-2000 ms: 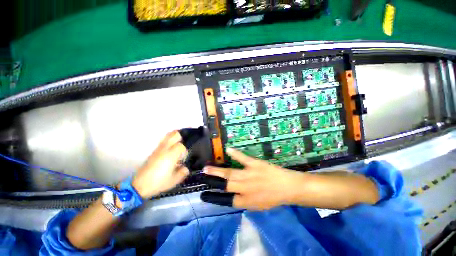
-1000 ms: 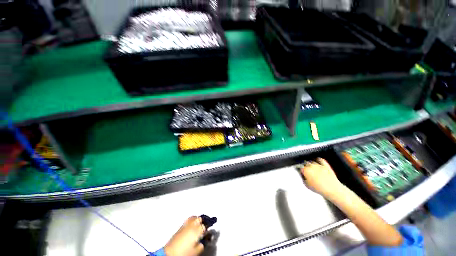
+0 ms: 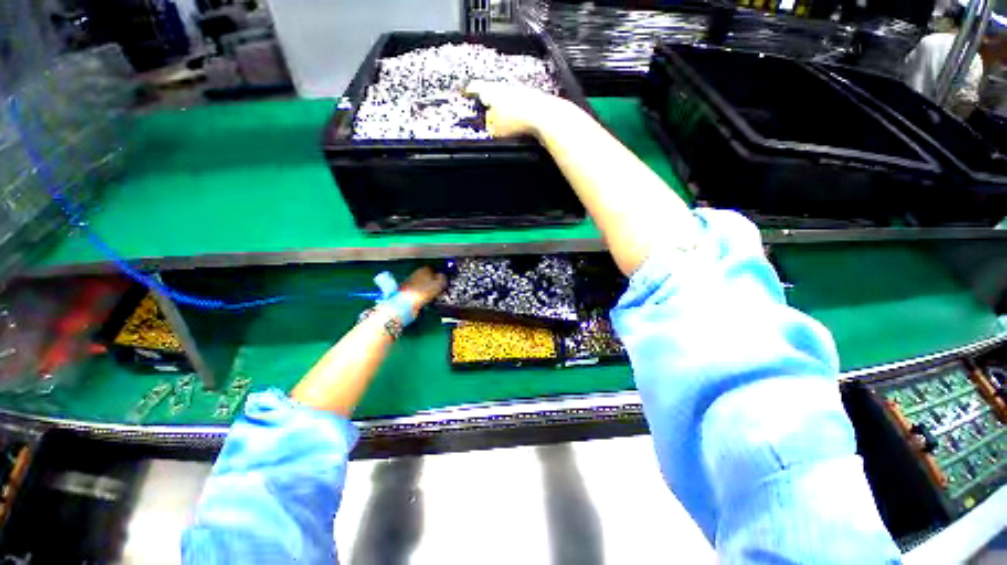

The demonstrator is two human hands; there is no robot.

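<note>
A large black tote [image 3: 453, 185] on the upper shelf holds a heap of white-silver components [image 3: 414, 83]. My right hand [image 3: 513, 108] reaches into this heap, its fingertips partly sunk among the parts; whether it grips any cannot be told. My left hand [image 3: 424, 285] is at the left end of a small black bin of white-silver components [image 3: 513, 285] under the shelf. Its fingertips are hidden at the bin's edge. A bin of yellow components [image 3: 504, 343] and a bin of dark metallic components [image 3: 593, 337] sit in front of it.
Empty-looking black totes [image 3: 817, 121] stand on the upper shelf at right. A pallet with green circuit boards [image 3: 950, 425] lies on the line at far right. Another yellow bin [image 3: 149, 331] and loose green boards are at left. The blue cord [image 3: 133, 270] runs to my left wrist. A person [image 3: 944, 66] is at upper right.
The view has tilted up. My right hand has moved from beside the pallet up into the large tote. My left hand has moved from over the metal plates to the small bin.
</note>
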